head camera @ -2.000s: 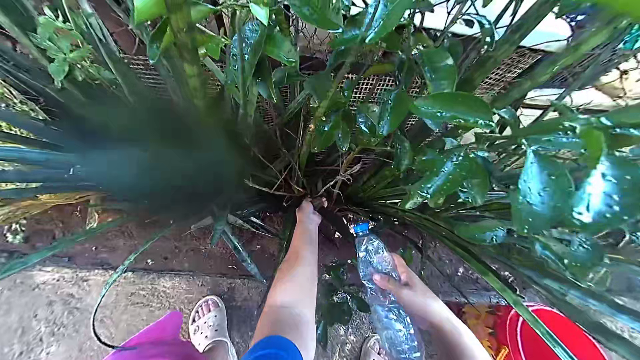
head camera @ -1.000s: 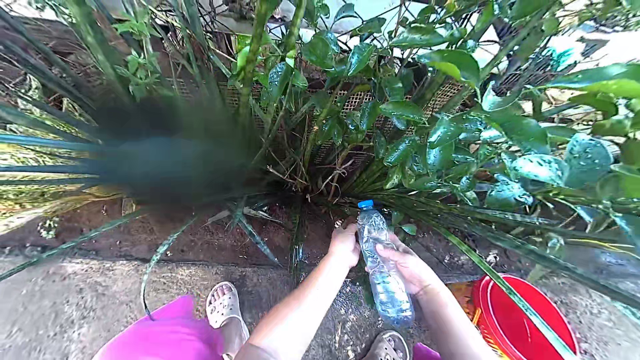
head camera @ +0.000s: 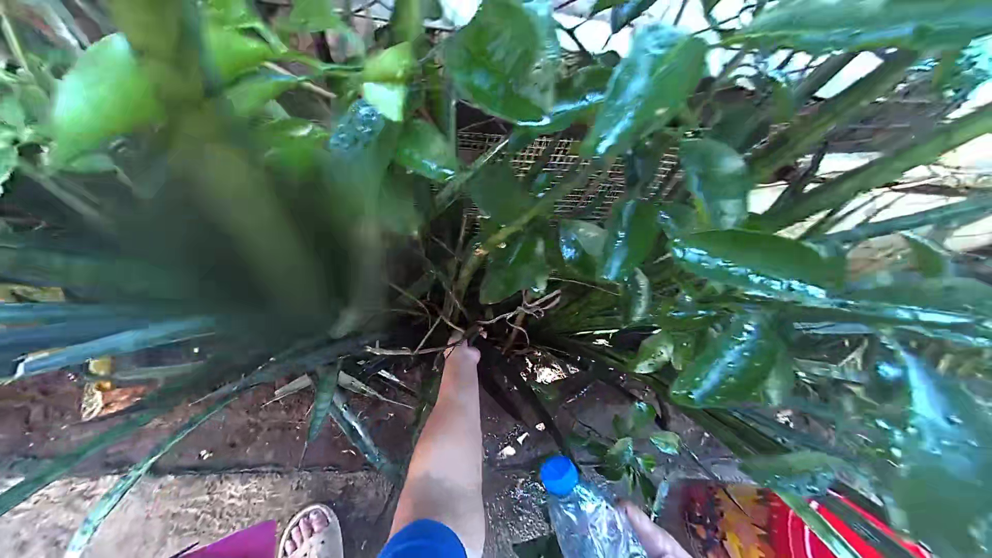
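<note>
My left hand (head camera: 465, 349) reaches into the base of a dense plant, among thin dry twigs (head camera: 523, 310) and dark stems; its fingers are mostly hidden there. My right hand (head camera: 655, 535), partly cut off at the bottom edge, holds a clear plastic bottle (head camera: 593, 519) with a blue cap (head camera: 559, 474). The bottle is tilted, its cap end pointing up and to the left. Wet, glossy green leaves (head camera: 736, 356) hang above and to the right of both hands.
Long blade-like leaves (head camera: 147, 457) spread left and right. Behind the plant stands a mesh screen (head camera: 573, 174). A red container (head camera: 829, 527) is at the lower right. My sandalled foot (head camera: 311, 533) rests on the pavement (head camera: 194, 504), beside pink cloth (head camera: 236, 542).
My left hand was at the bottle one second ago and is now in among the stems at the plant's base. The bottle in my right hand now sits lower in view. The view has moved closer.
</note>
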